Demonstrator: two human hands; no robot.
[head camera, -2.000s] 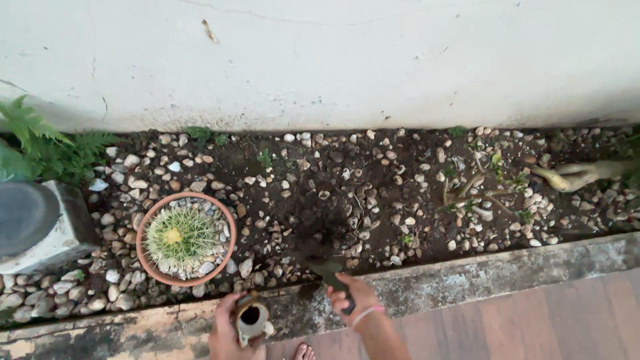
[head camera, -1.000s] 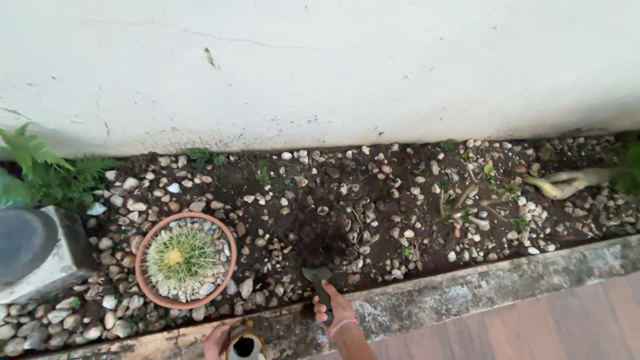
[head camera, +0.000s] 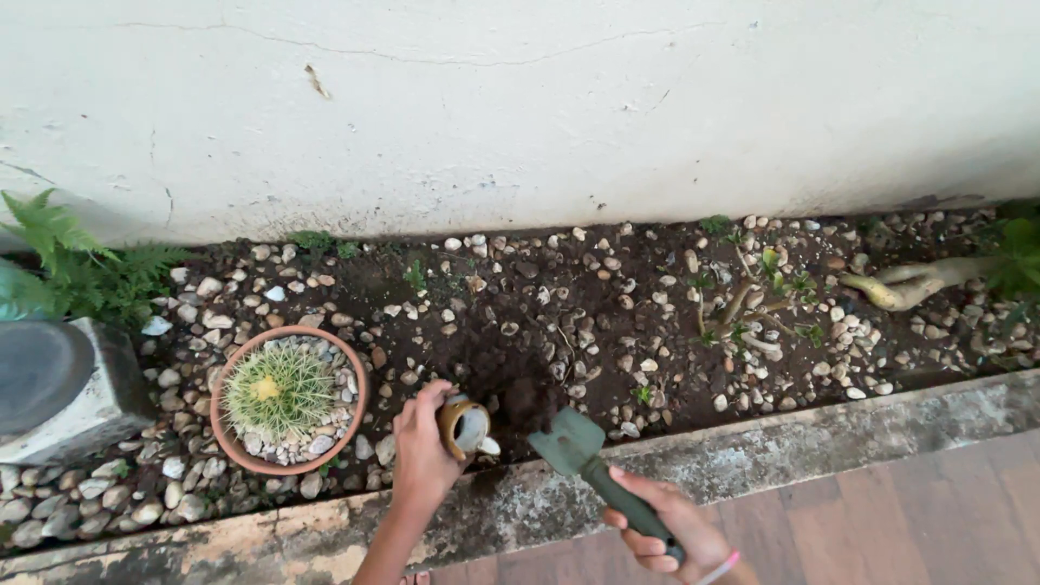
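My left hand [head camera: 426,447] grips a small brown pot [head camera: 465,428] with a pale inside, tilted over the soil beside the planted bed's edge. In my right hand [head camera: 670,524] is the handle of a green hand trowel [head camera: 570,441], its blade angled up and left over the bed's near edge. Dark loose soil [head camera: 528,404] lies at the blade's tip, just right of the pot. Left of my left hand sits a round cactus [head camera: 279,388] in a terracotta pot [head camera: 363,398] topped with pebbles.
A low concrete curb [head camera: 650,471] runs between the pebbled bed and the tiled floor [head camera: 877,512]. Behind stands a white wall [head camera: 487,122]. A fern [head camera: 89,268] and a square pedestal [head camera: 106,390] are at left; a small branching plant [head camera: 739,309] and a thick pale stem [head camera: 902,286] are at right.
My left hand has moved up from the curb with the small pot, over the bed's soil. The trowel stays in my right hand; its blade now points up and left beside the pot.
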